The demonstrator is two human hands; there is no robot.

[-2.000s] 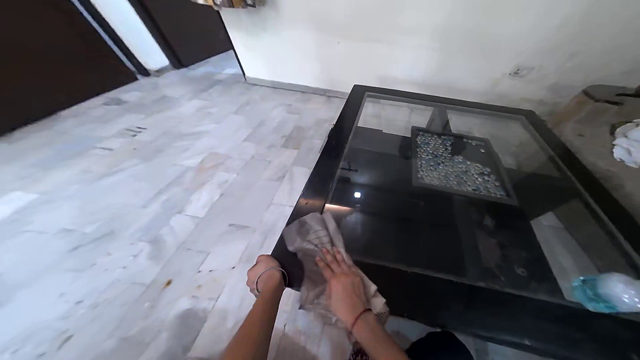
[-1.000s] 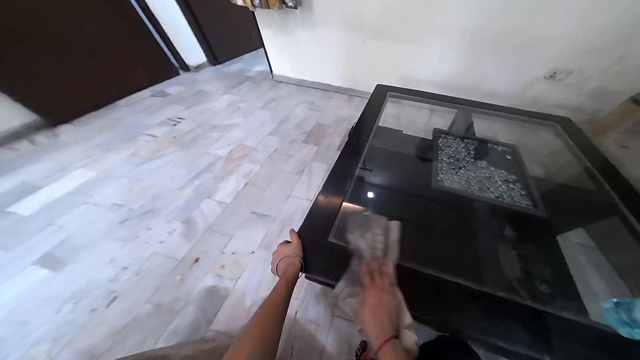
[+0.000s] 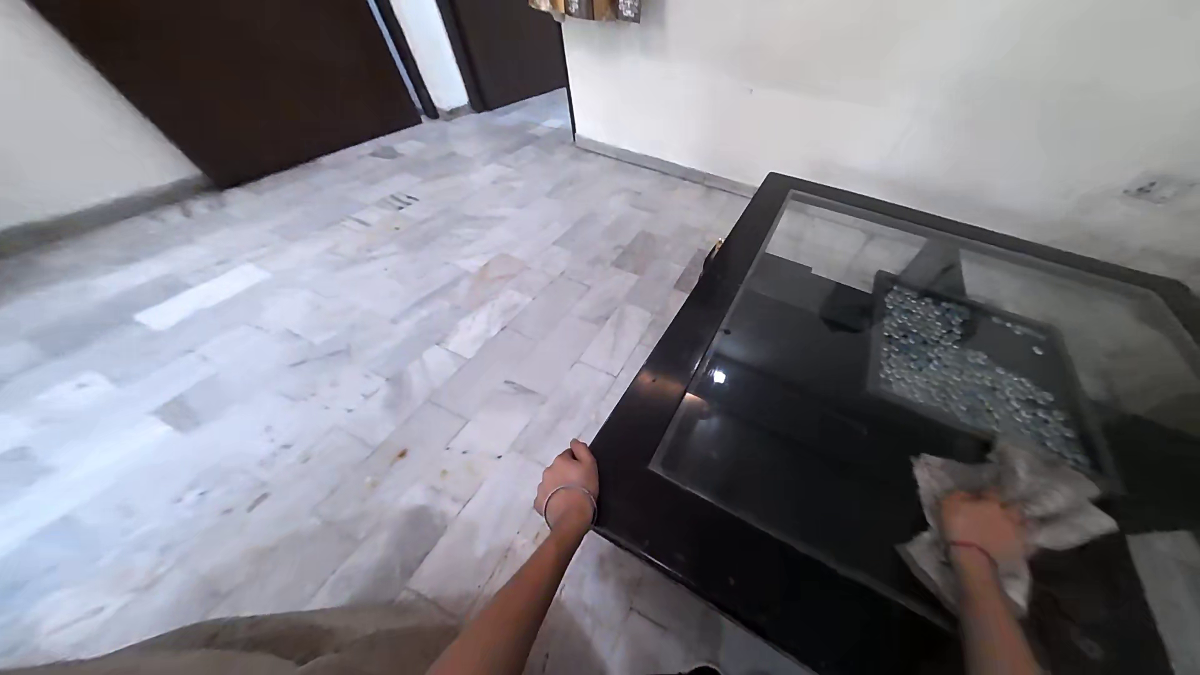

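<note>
My left hand (image 3: 568,489), with a metal bangle at the wrist, grips the near left corner of a black-framed glass-top table (image 3: 741,553). On the glass, toward the near right, my right hand (image 3: 984,530) presses on a crumpled grey-white cloth (image 3: 1064,502); a red thread circles that wrist and the hand is slightly blurred. Just beyond the cloth, a dark square panel of small shiny pebbles or glass beads (image 3: 947,370) shows through the glass.
Marble tile flooring (image 3: 375,403) spreads to the left of the table. A white wall (image 3: 844,94) with a socket plate (image 3: 1158,187) stands behind it. Dark doors (image 3: 244,75) are at the back left. Beige fabric (image 3: 309,642) shows at the bottom edge.
My right hand has moved with the cloth from the table's near left corner rightward across the glass. My left hand remains at the corner. The view has shifted, and the turquoise-and-clear object at right has left it.
</note>
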